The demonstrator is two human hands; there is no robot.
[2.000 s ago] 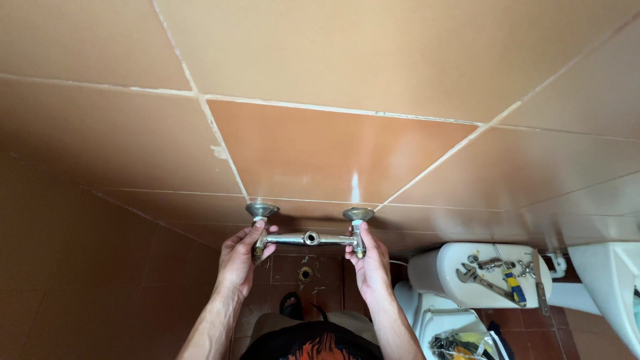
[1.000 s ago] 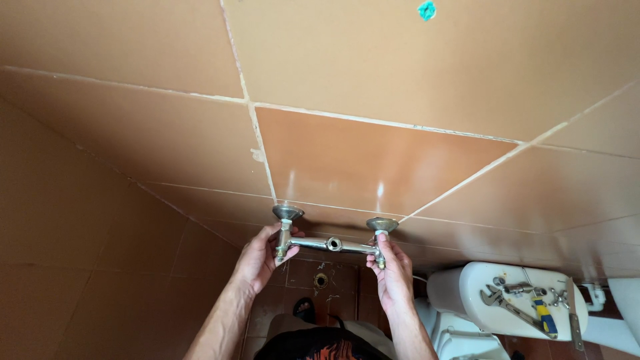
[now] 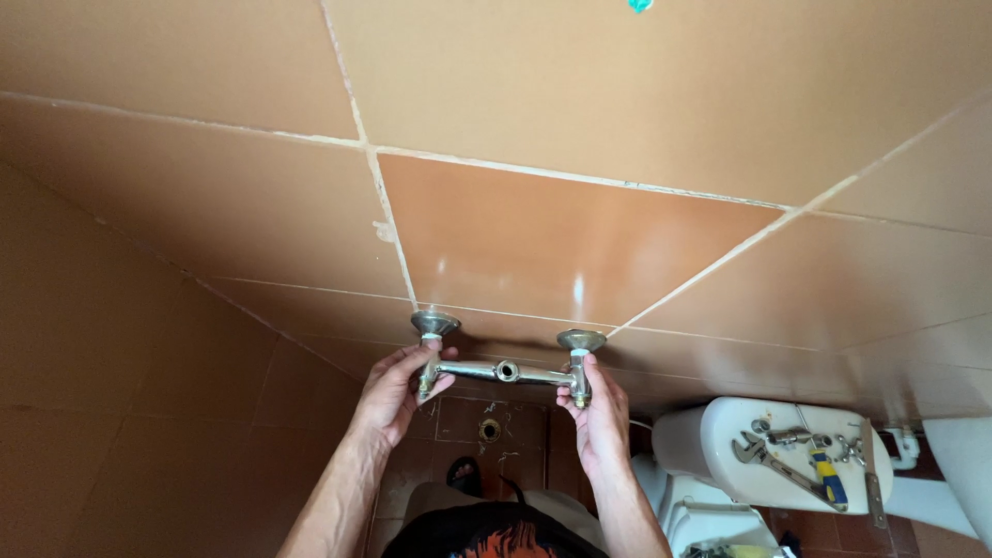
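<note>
A chrome shower mixer body (image 3: 508, 371) spans between both hands at the tiled wall, its round central outlet facing outward. My left hand (image 3: 395, 387) grips the left end, thumb on top, just below the left metal wall flange (image 3: 435, 322). The right end is held by my right hand (image 3: 601, 411), its thumb beside the right wall flange (image 3: 581, 339). White material, seemingly thread tape, shows between each flange and the mixer. Brass-coloured threads stick out at both lower ends. Whether the ends are seated on the wall fittings cannot be told.
On the toilet cistern lid (image 3: 728, 480) lie an adjustable wrench (image 3: 787, 466), a yellow and blue handle (image 3: 829, 479), a flat-bladed tool (image 3: 873, 480) and chrome parts. A floor drain (image 3: 490, 430) is below. A white basin (image 3: 965, 457) stands at the right edge.
The view has shifted a little. Both hands keep their hold on the mixer ends, and the mixer stays at the two flanges.
</note>
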